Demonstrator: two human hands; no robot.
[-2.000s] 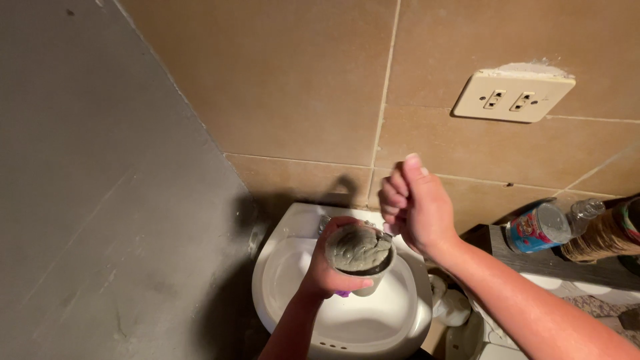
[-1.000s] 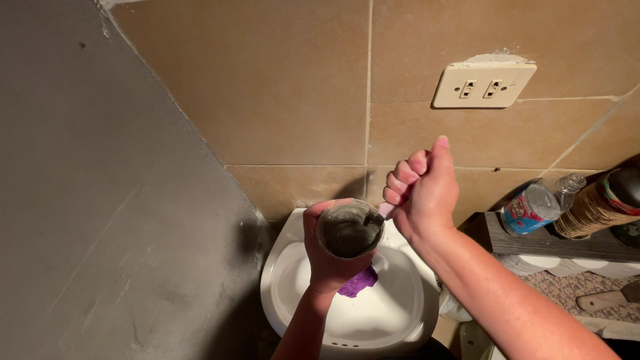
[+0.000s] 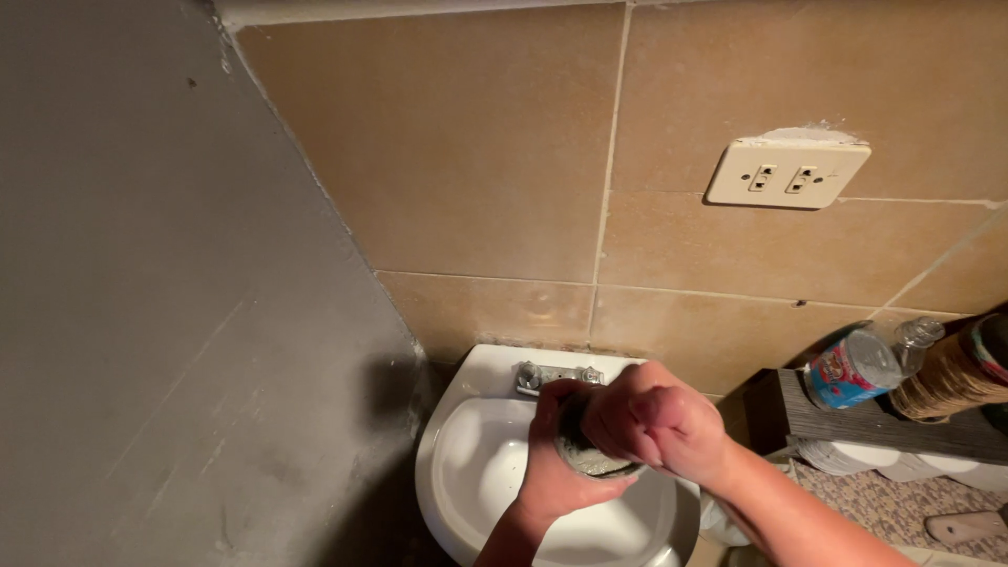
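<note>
My left hand (image 3: 551, 472) is wrapped around a cup (image 3: 600, 466) of grey paste, held above the white washbasin (image 3: 453, 472). My right hand (image 3: 660, 421) is closed in a fist over the cup's mouth and hides part of the paste. In the earlier frames a thin handle shows in this fist; now the hand covers whatever it grips. Behind the hands, a metal faucet (image 3: 559, 378) sits on the basin's back ledge.
A double wall socket (image 3: 787, 175) is set in the tan tiles. At right, a dark wooden shelf (image 3: 827, 421) carries a labelled can (image 3: 850, 370), a clear bottle (image 3: 917, 340) and a twine-wrapped bottle (image 3: 941, 378). White rolls (image 3: 854, 457) lie beneath it. A grey wall (image 3: 197, 276) stands at left.
My right hand has moved from the cup's right side to over its mouth. The cup stays in my left hand. The purple thing seen below the cup earlier is now out of sight.
</note>
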